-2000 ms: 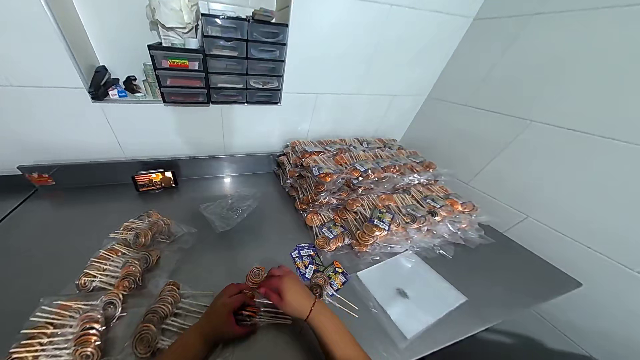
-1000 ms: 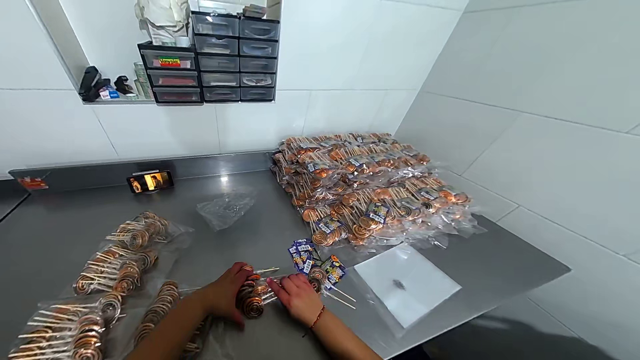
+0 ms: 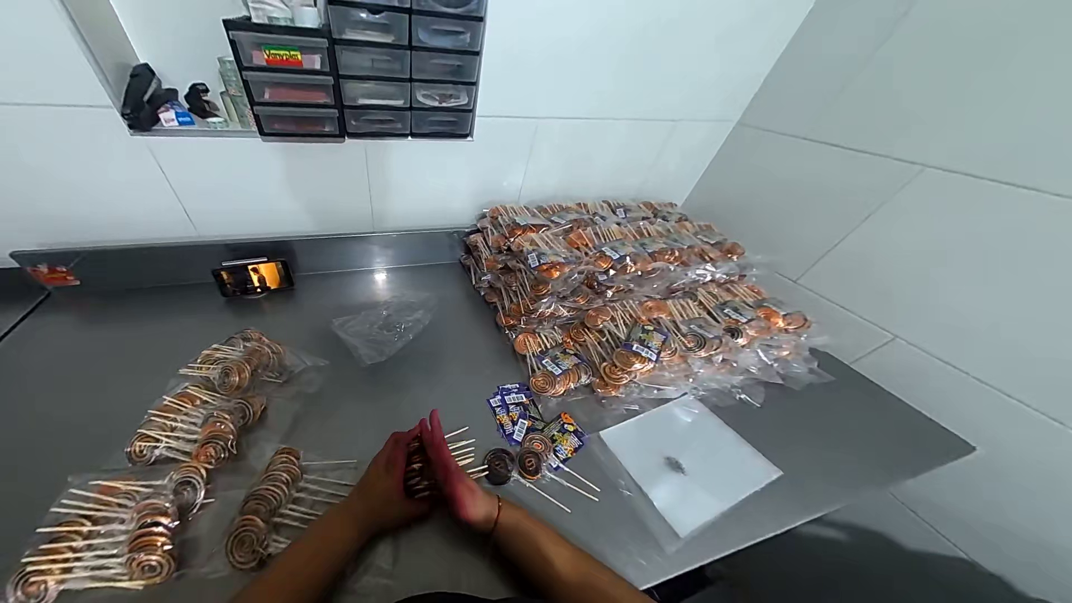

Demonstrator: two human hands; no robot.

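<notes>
Between my left hand (image 3: 394, 477) and my right hand (image 3: 452, 473) a bunch of spiral lollipops (image 3: 419, 471) is pressed together, sticks pointing right. The left palm cups the candy discs, while the right hand lies flat along their other side with straight fingers. Just right of the hands lie loose spiral lollipops (image 3: 533, 463), beside printed cards (image 3: 512, 412). To the left, a row of wrapped lollipops (image 3: 266, 502) rests with its sticks to the right. How many lollipops are between my hands is partly hidden.
Bagged lollipops (image 3: 620, 293) are piled at the back right. A stack of clear plastic bags (image 3: 691, 465) lies near the front right edge. More bagged lollipops (image 3: 193, 423) lie left. A crumpled bag (image 3: 385, 328) and a phone (image 3: 253, 277) are near the wall, below small drawers (image 3: 373, 63).
Both hands have come together around the lollipop bunch. The right hand, earlier over the sticks, now lies flat against the bunch. Dark lollipop discs now show beside the cards.
</notes>
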